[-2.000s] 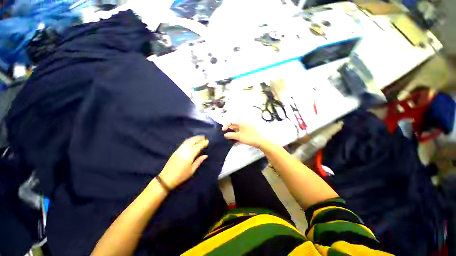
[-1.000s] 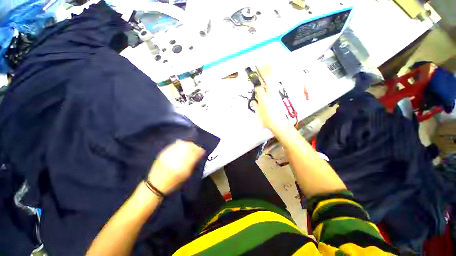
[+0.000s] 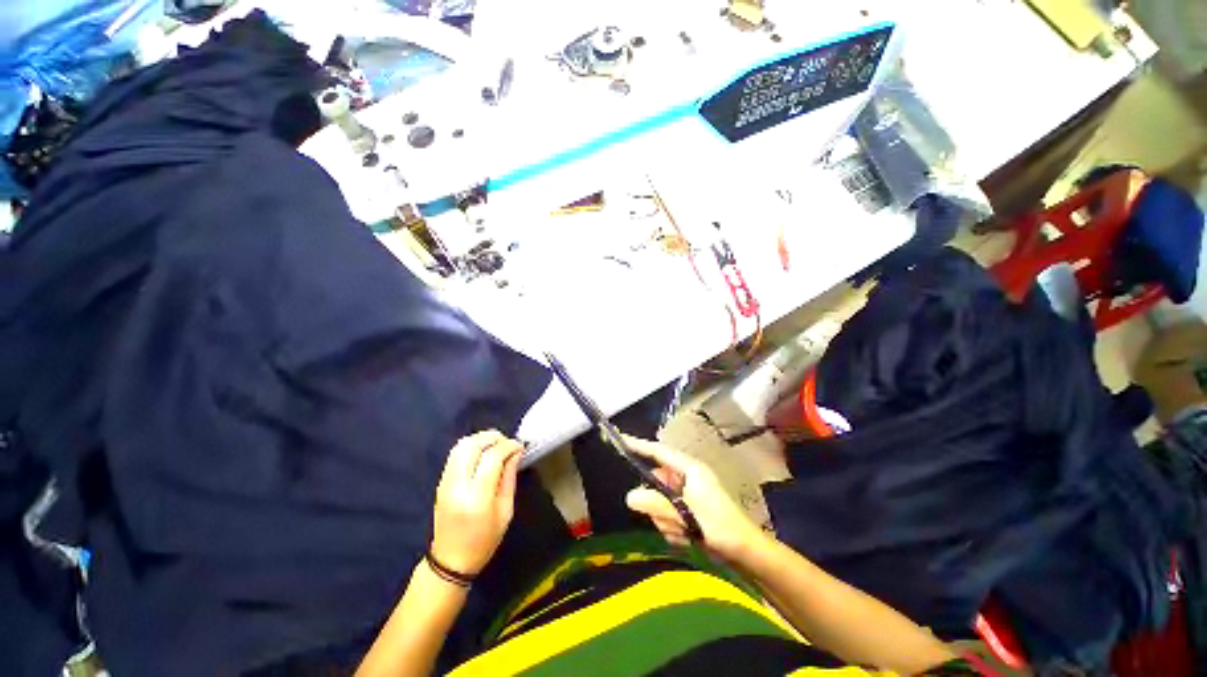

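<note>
The large dark navy garment (image 3: 265,357) spreads over the table's left part and down over the lap. My left hand (image 3: 478,496) pinches its right edge at the table's front edge. My right hand (image 3: 688,500) holds the black fabric shears (image 3: 612,434) near the lap, right of my left hand, blades pointing up and left toward the cloth's corner. The blades look closed or nearly so and lie apart from my left hand. The needle area (image 3: 430,245) of the white sewing machine is above the cloth's right edge.
Red snips (image 3: 736,284) and a small red-orange stick (image 3: 784,251) lie on the white table (image 3: 602,298). The black control panel (image 3: 801,86) is behind them. A clear plastic packet (image 3: 913,146) lies at the table's right. A navy cloth pile (image 3: 953,437) and red stool (image 3: 1079,238) stand at right.
My right hand has picked up the shears from the table and brought them down toward the lap. My left hand has moved along the cloth edge, down toward the table's front edge.
</note>
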